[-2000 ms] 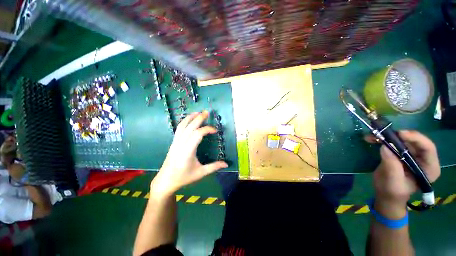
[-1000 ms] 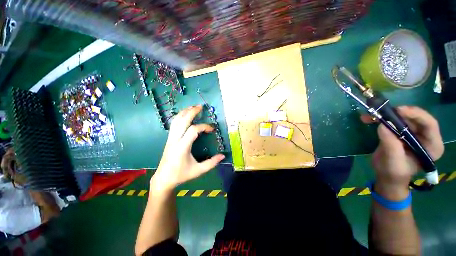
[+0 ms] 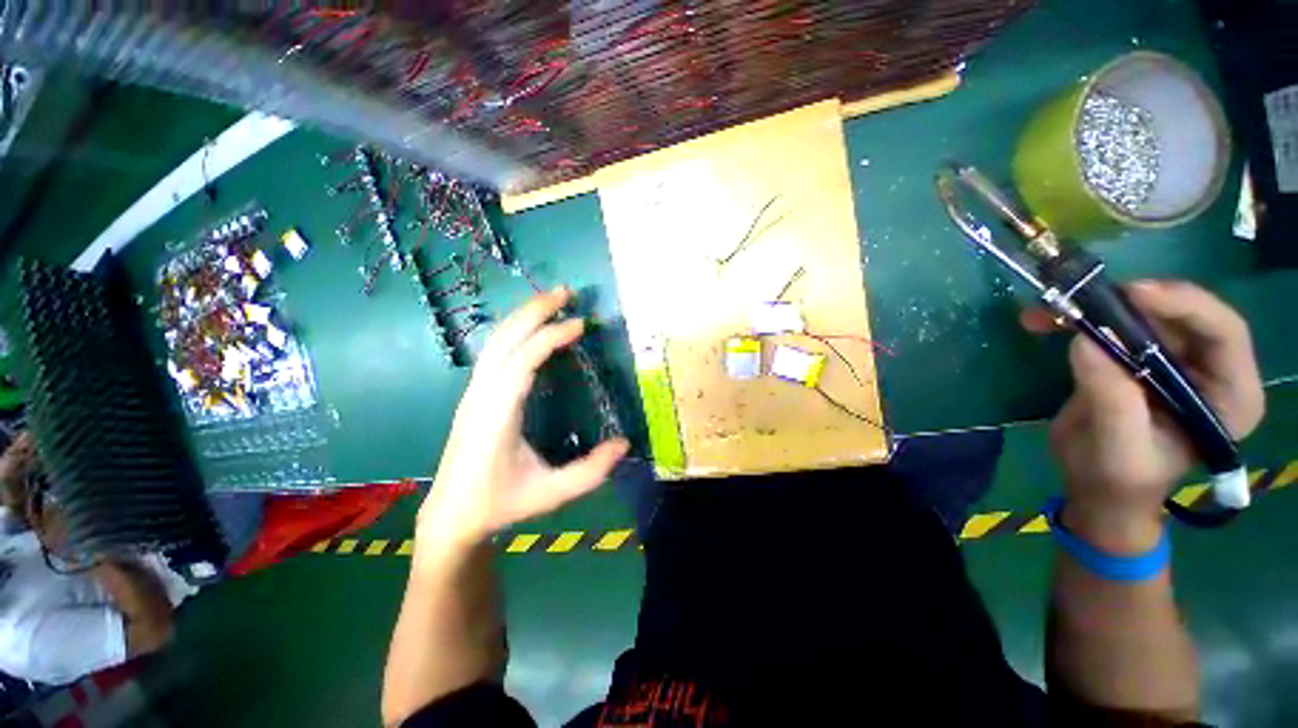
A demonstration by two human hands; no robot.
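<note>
My left hand is at the left of the tan work board, thumb and fingers spread around a dark, blurred PCB strip. The strip lies between fingertips and thumb; whether they grip it cannot be told. My right hand holds the black soldering iron, its tip pointing up-left, off the board. Three small silver-white cells with yellow ends lie on the board with thin red and black leads. Loose thin wires lie above them. A yellow-green strip runs along the board's left edge.
A large stack of assemblies stands behind the board. A yellow-green tin is at the right. Wired PCB strips and a pile of cells lie left, beside black stacked trays. Another person's arm is at far left.
The view has shifted, so bench items sit higher and further left. The PCB strip at my left hand is now blurred and more tilted. The iron stays in my right hand.
</note>
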